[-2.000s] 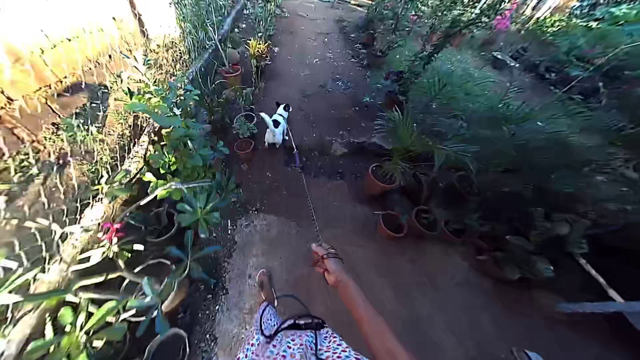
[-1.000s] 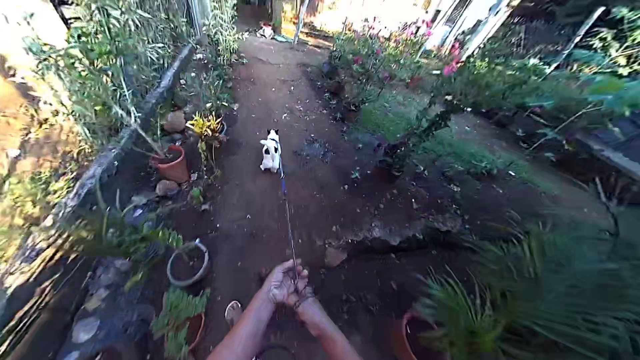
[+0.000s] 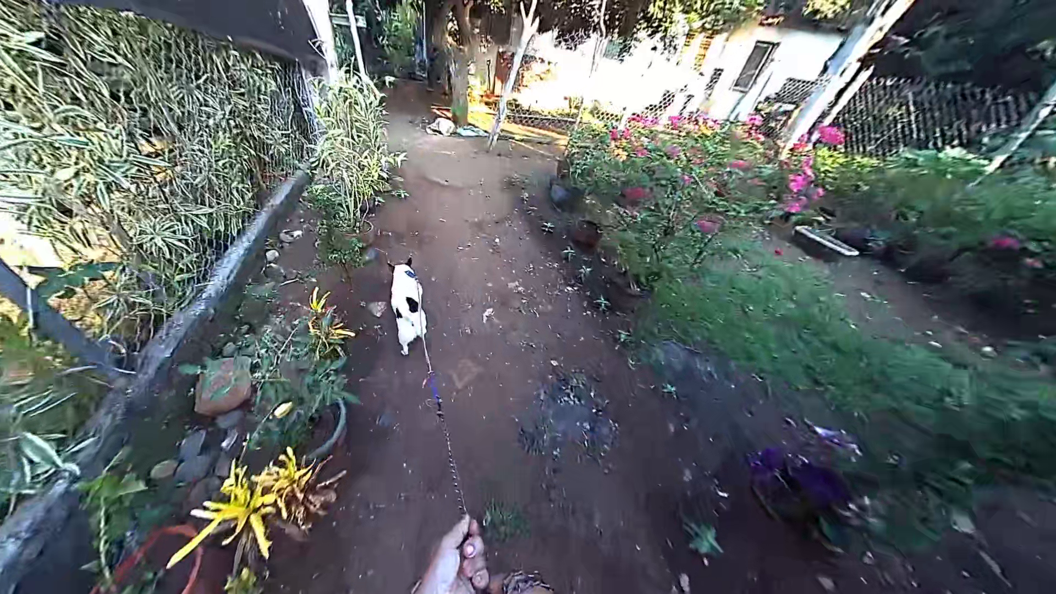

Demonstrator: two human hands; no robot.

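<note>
A small white dog with black patches (image 3: 407,305) is on the dirt path ahead, its back to me. A taut leash (image 3: 450,450), part chain-like and part blue, runs from the dog to my hands at the bottom edge. My left hand (image 3: 452,554) is closed around its near end. Against it, on the right, is my right hand (image 3: 497,582), mostly cut off by the frame, also on the leash, with a dark cord or chain looped around it.
Yellow-leaved plants (image 3: 239,507), stones and a low border (image 3: 177,334) with wire mesh line the left side. Pink-flowered bushes (image 3: 660,186) and a dark purple plant (image 3: 800,483) stand right. A tree trunk (image 3: 459,82) and pale wall (image 3: 767,62) are farther ahead.
Two seconds ago only one hand was visible on the leash; one second ago both were on it. The view has moved forward along the path and tilted up, and the dog has gone ahead too.
</note>
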